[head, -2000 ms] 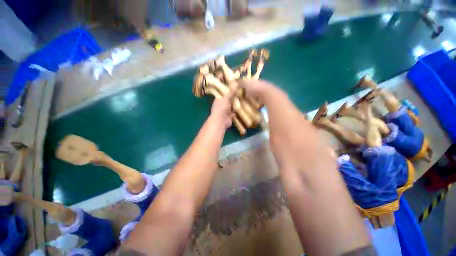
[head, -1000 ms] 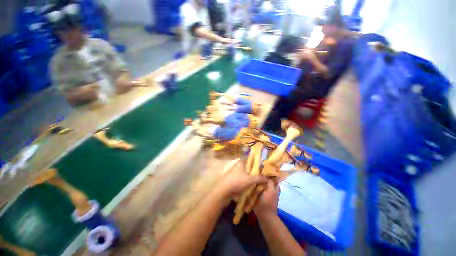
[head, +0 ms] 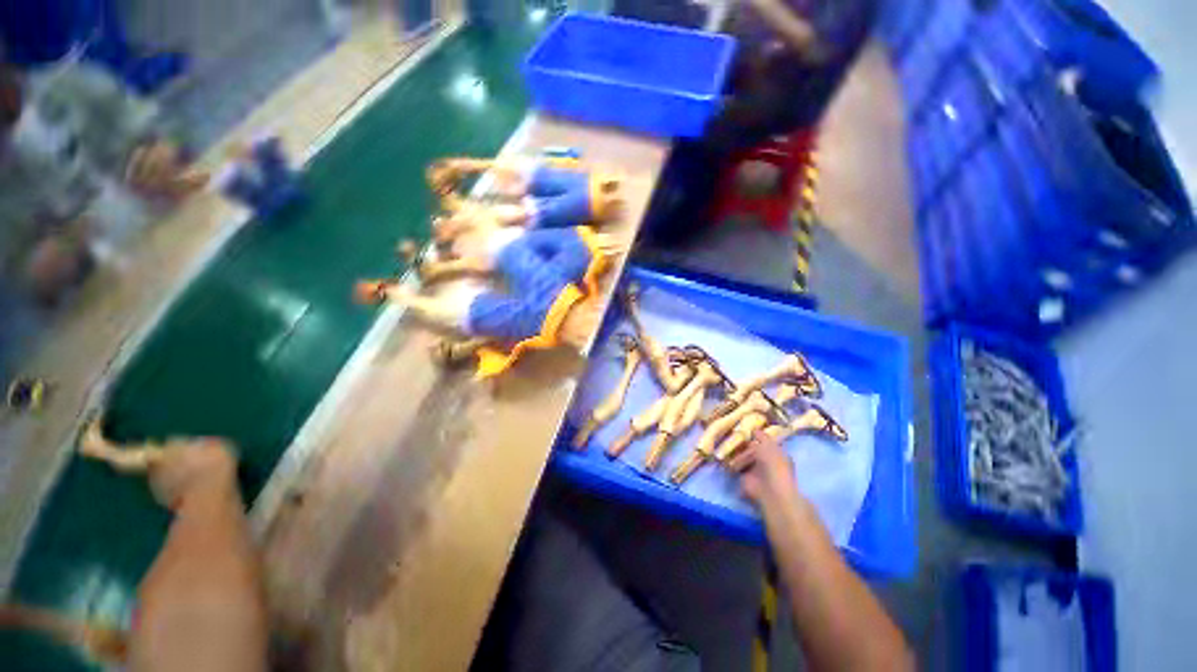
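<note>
Several loose tan leg pieces with brown sandals [head: 715,410] lie side by side in a blue bin with a pale liner [head: 873,453]. My right hand [head: 764,470] is low in the bin at the right-hand legs, touching or just over them; its finger closure is unclear. My left hand [head: 194,475] is over the green belt, blurred, closed around the end of one leg piece [head: 121,453], whose foot points to the far left. Joined blue shorts assemblies with yellow-orange sashes [head: 545,263] lie on the bench to the right of the belt.
An empty-looking blue tub [head: 630,72] stands at the bench's far end. A dark blue item [head: 260,177] is on the belt. Blurred people are across the belt and beyond the tub. Stacked blue bins [head: 1037,171] and a bin of slim grey items [head: 1011,433] are at right.
The view has turned down and right. The leg bunch held in both hands now lies in the bin. My left hand has left it and moved to a leg on the belt.
</note>
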